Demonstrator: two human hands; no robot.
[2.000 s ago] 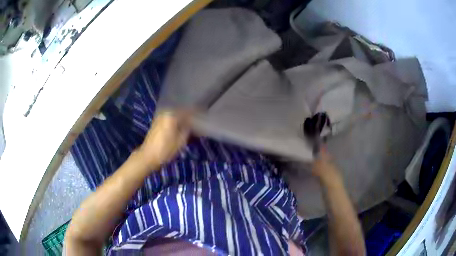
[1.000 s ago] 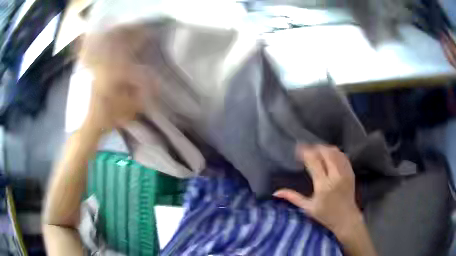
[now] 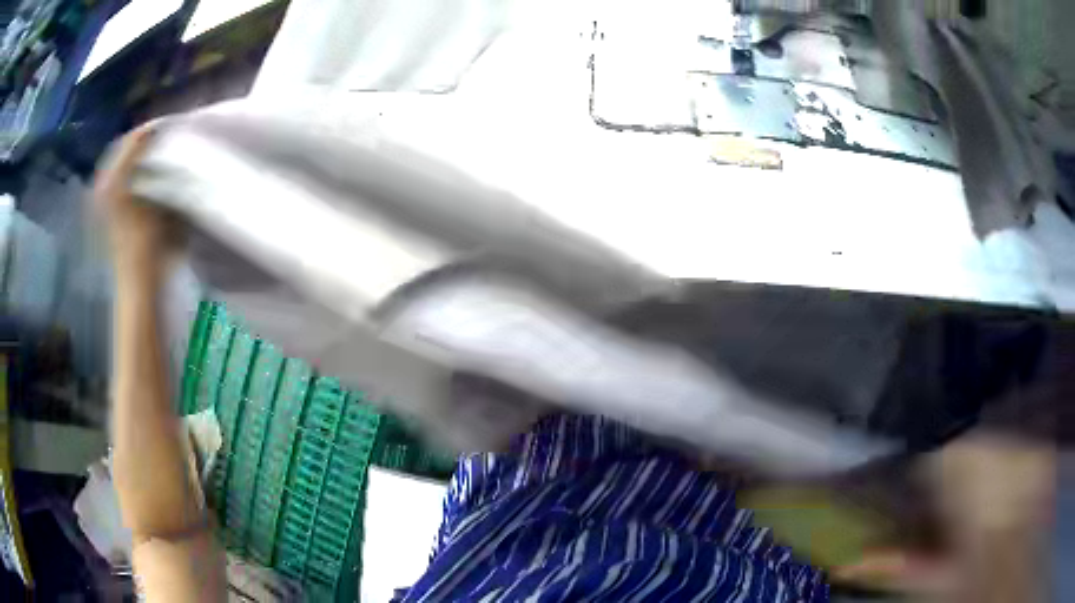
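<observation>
A beige-grey cloth piece [image 3: 507, 336] is stretched, blurred, from upper left to lower right in front of the striped clothing, partly over the table edge. My left hand [image 3: 136, 177] is raised at the far left and grips its upper-left end. My right hand [image 3: 990, 512] is a blur at the lower right, near the cloth's other end; its fingers and grip are unclear. A blurred yellow-green patch [image 3: 813, 524] shows beside it. Darker cloth [image 3: 778, 353] hangs below the table edge.
The white machine table [image 3: 495, 153] spans the top, with the metal needle plate area [image 3: 766, 100] and a brownish patch [image 3: 745, 156]. Grey cloth [image 3: 990, 130] hangs at the upper right. A green plastic crate [image 3: 283, 424] stands lower left, beside a white flat piece [image 3: 401, 530] and crumpled cloth [image 3: 106, 507].
The view has swung from the lap to the table and crate. My left hand has moved out to the upper left, stretching the cloth. My right hand has moved to the lower right.
</observation>
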